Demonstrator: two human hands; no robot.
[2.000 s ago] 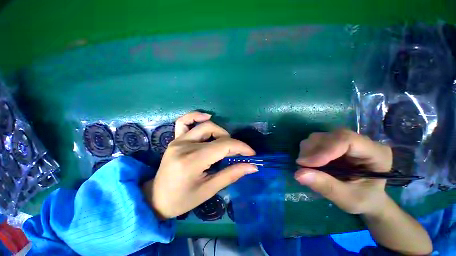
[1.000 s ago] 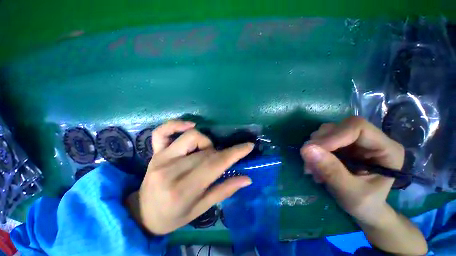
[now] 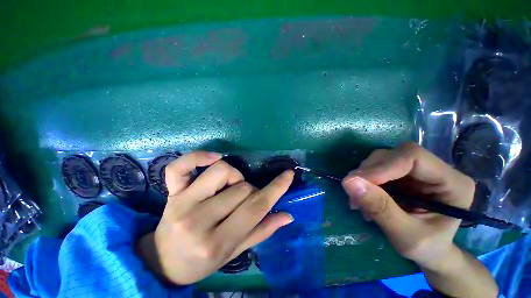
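My right hand (image 3: pixel 416 201) holds the thin black tweezers (image 3: pixel 434 205). Their tip is at the right edge of a round black housing (image 3: pixel 280 166), with a tiny pale spot at the tip. My left hand (image 3: pixel 212 215) lies over the working tray, its index fingertip beside the same housing. The blue film (image 3: pixel 294 244) hangs below the left fingers, its bright folded edge up; whether the fingers pinch it is hidden. More black discs (image 3: pixel 123 174) sit in the clear tray (image 3: pixel 55 174) at left. The left hand and sleeve cover its middle.
Crinkled clear trays with black discs (image 3: pixel 480 148) are stacked at the right. Another shiny pile (image 3: pixel 14 201) lies at the left edge. The green bench (image 3: pixel 262 93) stretches beyond the tray. A red item (image 3: pixel 4 282) shows at the lower left corner.
The tweezers' tip has come to the housing by my left index finger. The left hand, film and working tray have shifted left. The left fingers have opened from the film's edge.
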